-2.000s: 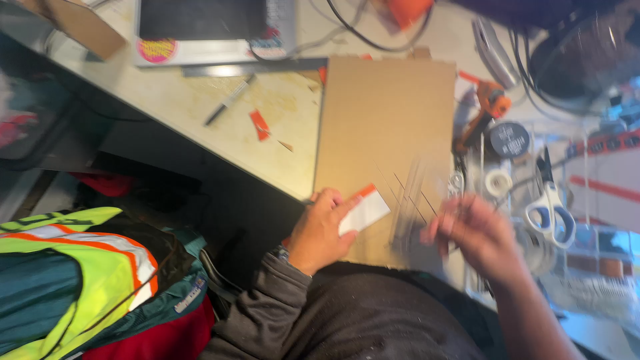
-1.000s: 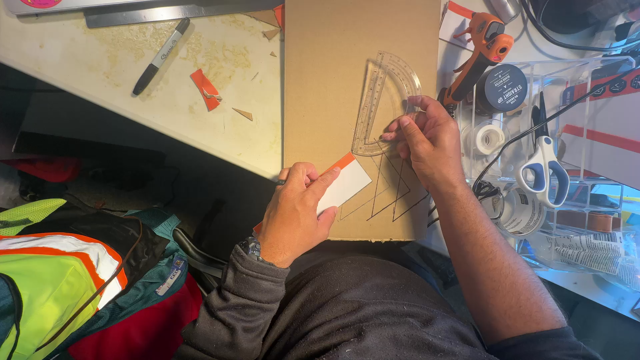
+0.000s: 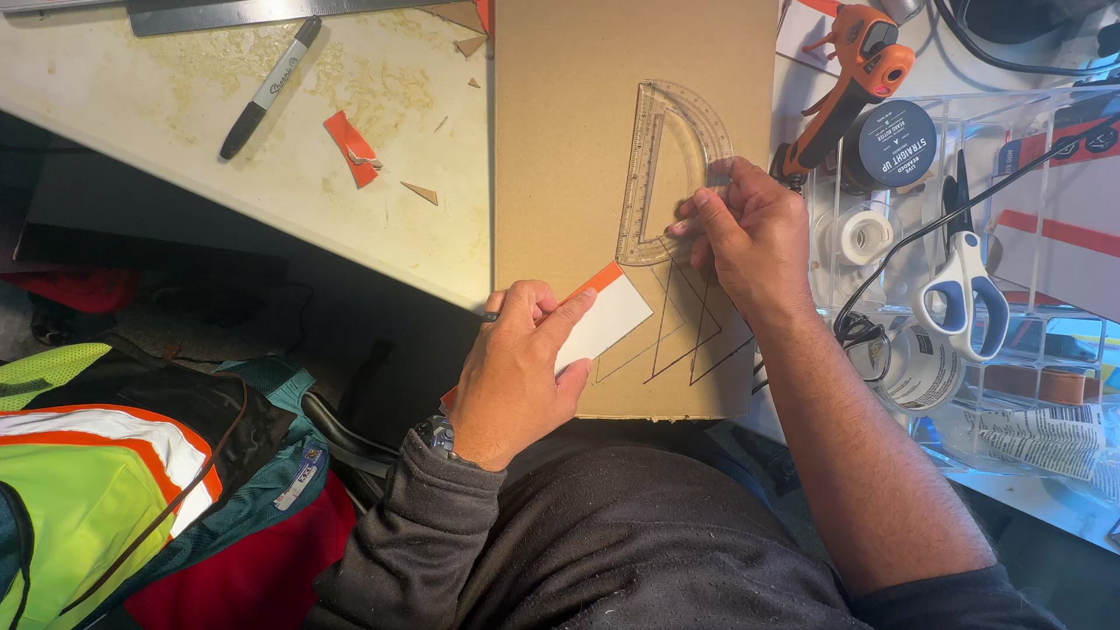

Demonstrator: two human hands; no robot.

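My left hand holds a white card with an orange edge slantwise over the lower left of a brown cardboard sheet. Between the thumb and fingers of my right hand is the curved side of a clear plastic protractor. Its straight edge runs nearly upright, and its lower corner meets or nearly meets the card's top corner. Dark slanted pen lines cross the lower cardboard, partly under the card and my right hand.
On the table at left lie a black marker, an orange scrap, cardboard bits and a metal ruler. At right are an orange and black tool, a round black tin, scissors, tape and a clear organizer.
The protractor has shifted down toward the card since one second ago and now stands more upright, its lower corner by the card's corner. My left hand keeps hold of the card.
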